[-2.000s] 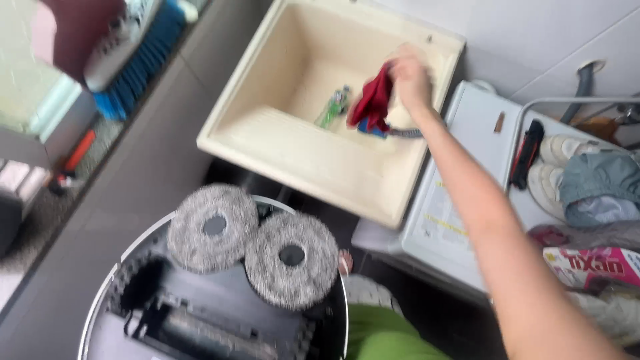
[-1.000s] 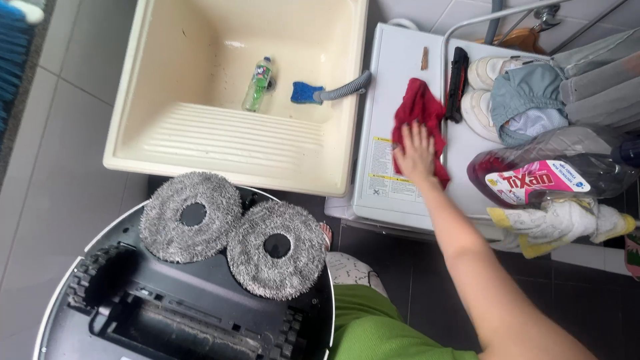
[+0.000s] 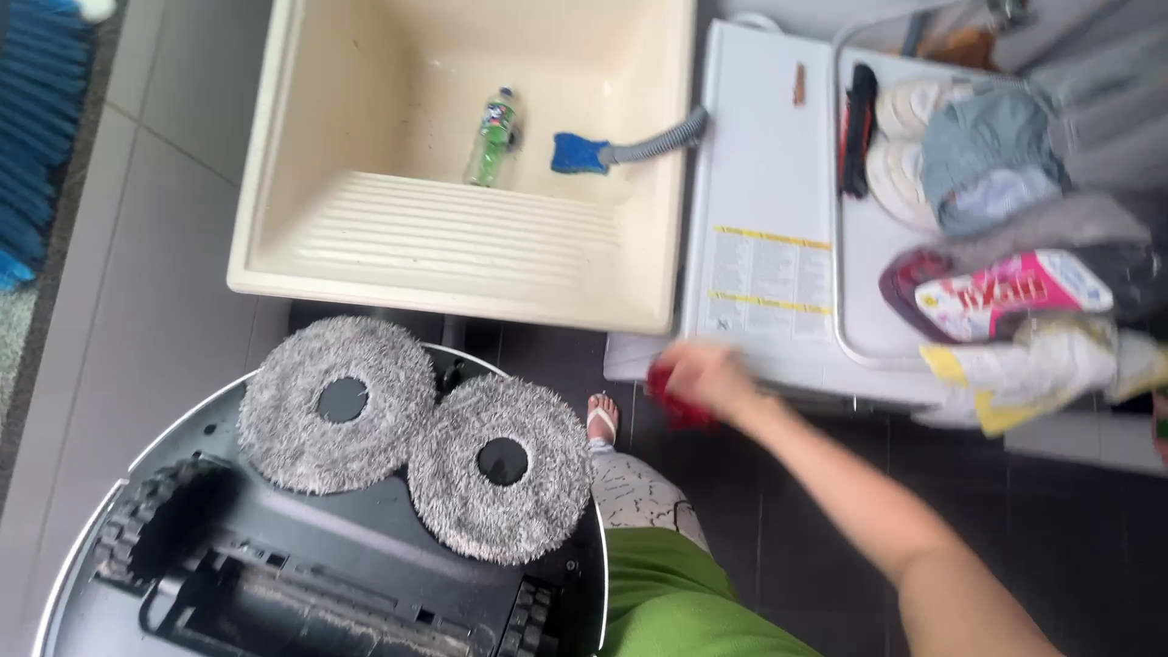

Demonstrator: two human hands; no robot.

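My right hand (image 3: 716, 376), blurred by motion, is closed on a red cloth (image 3: 680, 397) just off the front edge of the white washing machine (image 3: 762, 173). At the lower left a robot vacuum (image 3: 301, 529) shows its underside, with two round grey mop pads (image 3: 338, 406), a wheel and the brush slot. My left hand is out of view. The beige laundry sink (image 3: 465, 297) with a ribbed washboard slope holds a bottle of green liquid (image 3: 493, 137) and a blue sponge-like piece (image 3: 579, 153) at the end of a grey corrugated hose (image 3: 657, 140).
On the machine, a metal-framed rack (image 3: 835, 210) surrounds pale shoes (image 3: 899, 173), a grey-blue cloth item (image 3: 985, 151), a black-and-red tool (image 3: 856, 132) and a detergent bottle (image 3: 1013, 294). Yellow-and-white cloth (image 3: 1040, 365) hangs at its front. A blue-bristled brush (image 3: 36, 128) lies far left. My sandalled foot (image 3: 602, 418) is below.
My right hand has carried the red cloth from over the sink to the machine's top, then toward me off its front edge. The view has turned.
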